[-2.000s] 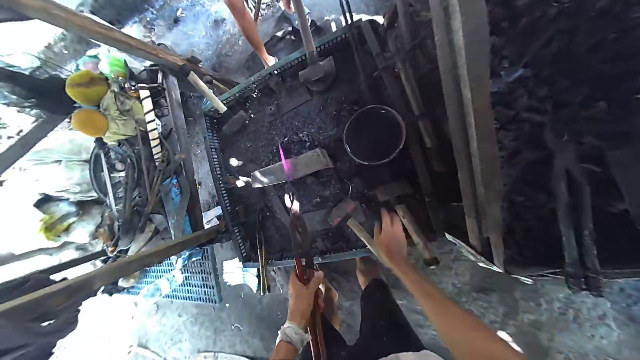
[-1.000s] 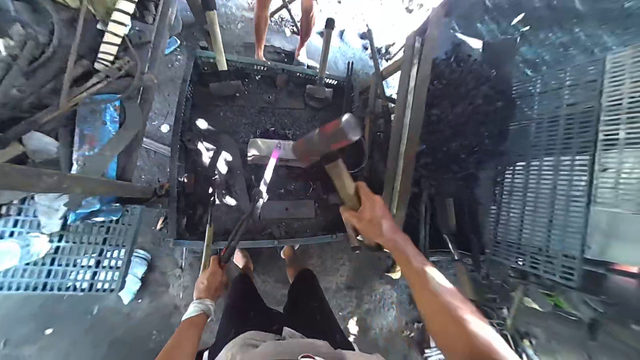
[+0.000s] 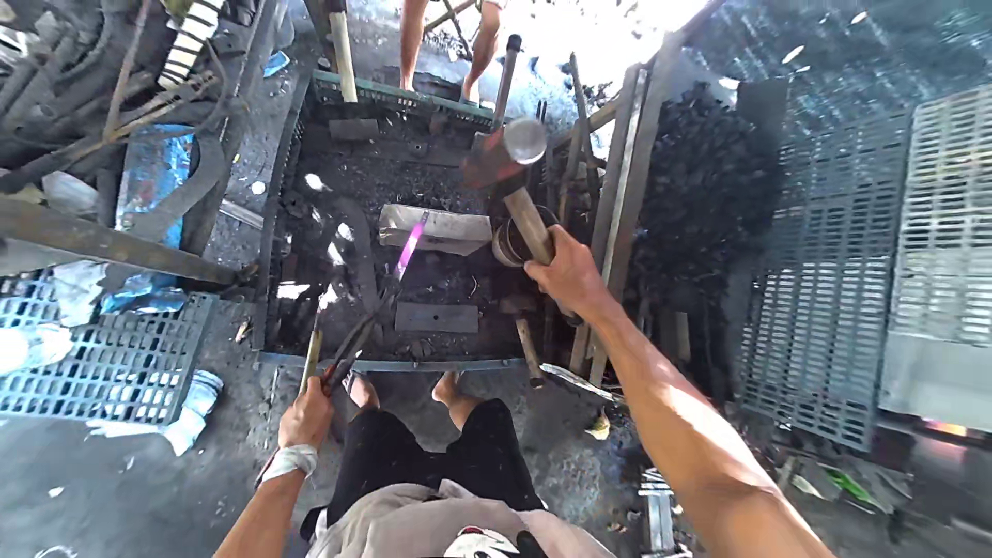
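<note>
My right hand [image 3: 572, 273] grips the wooden handle of a sledgehammer [image 3: 505, 151], its head raised to the right of and above a steel anvil block [image 3: 459, 231]. My left hand [image 3: 305, 418], with a cloth wrapped at the wrist, is closed around the handles of long tongs [image 3: 354, 341]. From the tongs' jaws a glowing metal bar [image 3: 411, 246] reaches up to the anvil block, its tip over the top face. A wooden-handled tool [image 3: 311, 358] stands beside my left hand; whether I hold it too is unclear.
A round container [image 3: 509, 246] stands right of the anvil block. A smaller hammer [image 3: 528, 347] lies near the front edge. Another person's legs [image 3: 482, 50] are at the far side. Charcoal [image 3: 697, 186] is heaped to the right, and a plastic crate [image 3: 93, 353] lies at left.
Two seconds ago my right hand was low by the hammer handles; now it holds the sledgehammer up. Since one second ago the hammer head has risen away from the anvil block. The view has shifted.
</note>
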